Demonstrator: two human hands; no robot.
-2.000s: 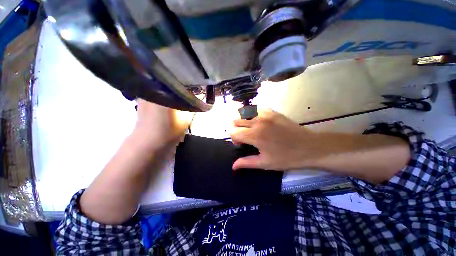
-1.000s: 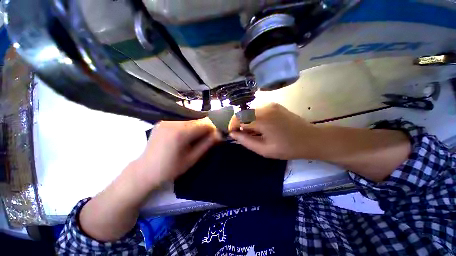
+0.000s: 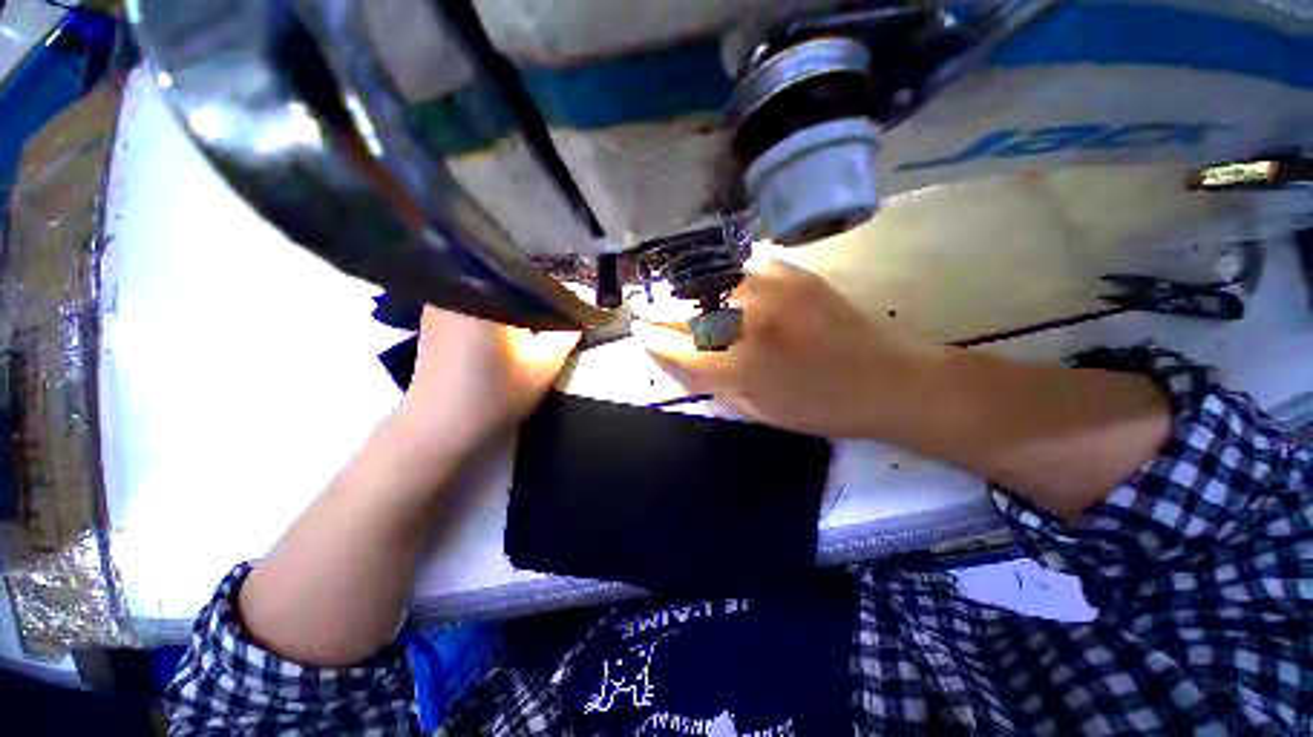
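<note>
A black fabric piece (image 3: pixel 662 490) lies on the white table at its front edge, below the needle area. My left hand (image 3: pixel 483 360) is left of the needle, its fingertips in bright glare and partly behind the curved metal part; dark fabric points show at its left side. My right hand (image 3: pixel 792 346) is right of the needle, fingers bent beside the small grey block (image 3: pixel 716 328), its fingertips above the black piece's top edge. A small grey piece (image 3: pixel 608 326) shows between the hands. What the fingertips hold is not clear.
The white sewing machine head (image 3: pixel 634 159) spans the top, with a shiny curved metal part (image 3: pixel 288 137) at upper left and a grey-knobbed tension dial (image 3: pixel 817 173). Dark snips (image 3: pixel 1174 295) lie far right beside a thin dark rod (image 3: pixel 1037 327). A taped brown edge (image 3: pixel 51 374) is at left.
My hands were close together at the needle one second ago. Now my left hand is farther left and up, and my right hand slightly higher. More of the black piece shows.
</note>
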